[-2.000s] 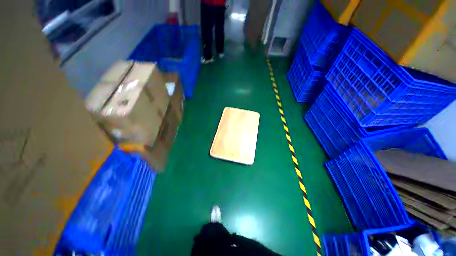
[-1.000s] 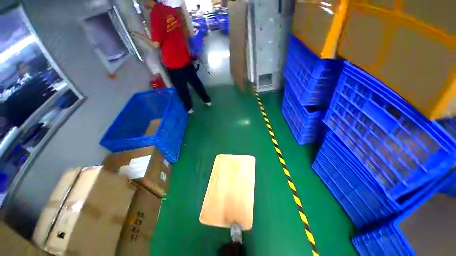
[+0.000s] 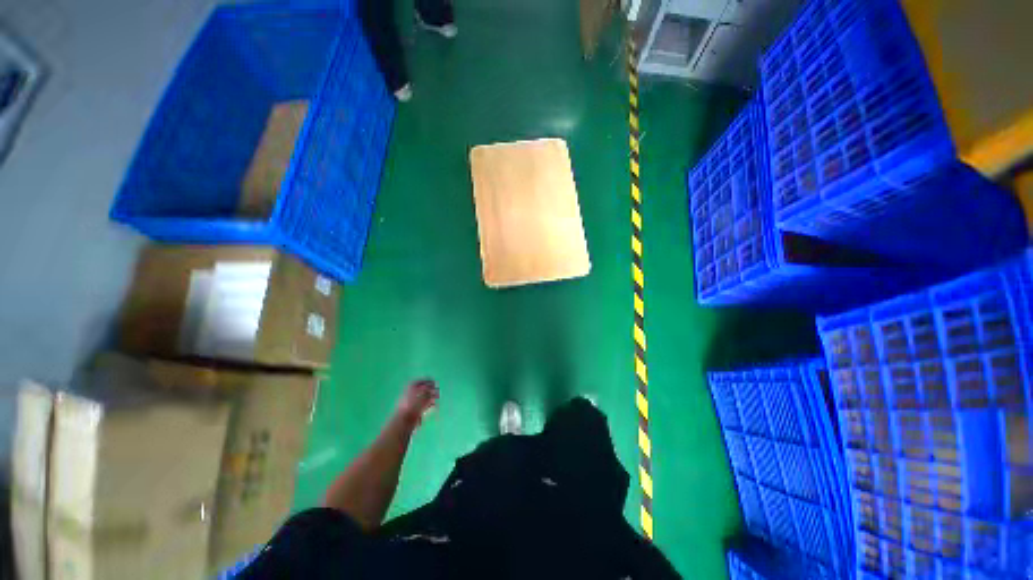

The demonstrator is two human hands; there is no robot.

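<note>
The dolly (image 3: 530,212), a flat tan wood-look board with rounded corners, lies on the green floor ahead of my feet. Nothing stands on it. My left hand (image 3: 419,399) hangs low at the left, bare and small in view, well short of the dolly and touching nothing. Its fingers look loosely curled, and no object shows in it. My right hand is not in view. One light shoe tip shows below my dark clothing.
Left: a blue crate (image 3: 314,187) with cardboard inside, an open carton (image 3: 297,312) with white contents, and larger cartons (image 3: 147,482). Right: a yellow-black floor line (image 3: 638,283) and stacked blue crates (image 3: 861,125). A person's legs (image 3: 385,45) stand at the top.
The dolly was at my foot one second ago and is now farther ahead, clear of it. My left hand has come into view. The view has tilted down, and the person's upper body is out of the picture.
</note>
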